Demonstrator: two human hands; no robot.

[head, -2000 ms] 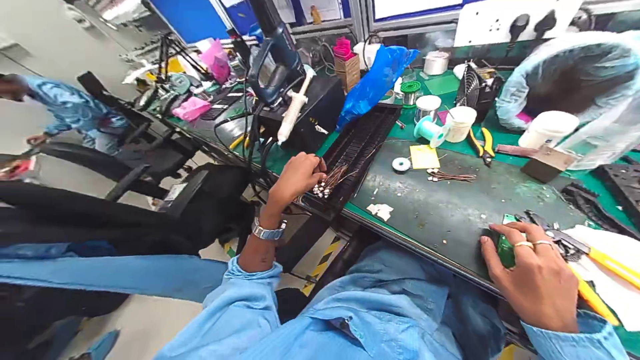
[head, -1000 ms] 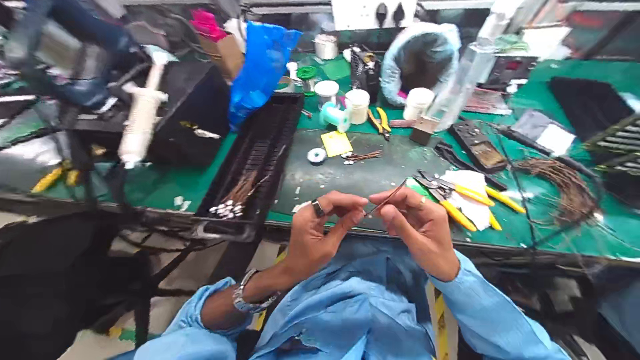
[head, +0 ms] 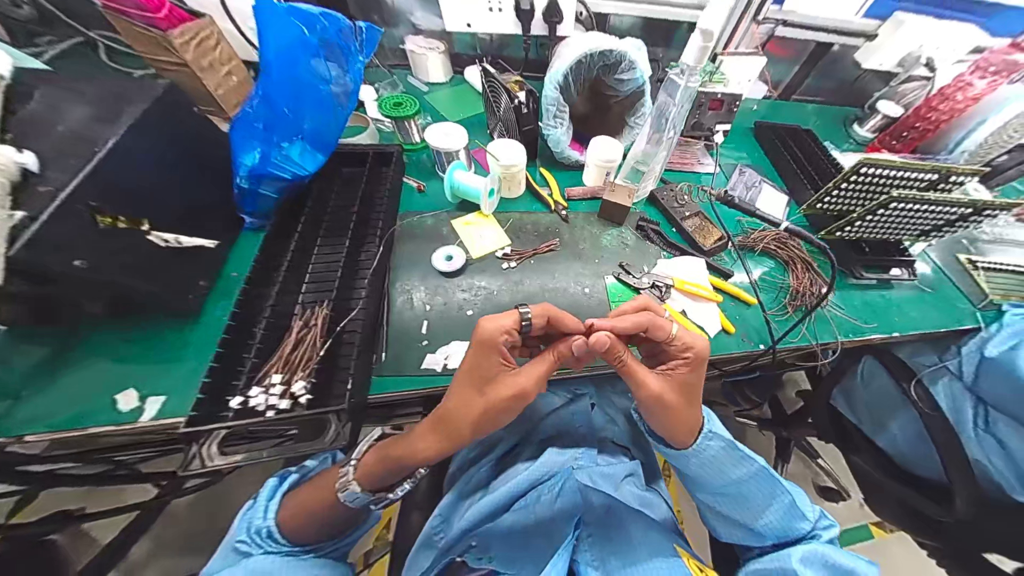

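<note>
Over the front edge of the dark mat, my left hand and my right hand meet fingertip to fingertip. Both pinch a small brown wire piece, mostly hidden by the fingers. To the left, a bundle of brown wires with white connectors lies in a black slotted tray. A smaller wire bundle rests near a yellow paper square and a small spool. Right of my hands are a wire stripper with yellow handles and a green board.
Behind the mat stand a blue plastic bag, a turquoise spool, white tubs, yellow-handled cutters and a lined bin. A soldering iron's cable, loose wires and racked boards are at right. A person's blue sleeve shows there.
Two seconds ago my left hand was at the wire bundle in the tray and my right hand by the stripper; both have since come together over the mat's front. The view has swung right.
</note>
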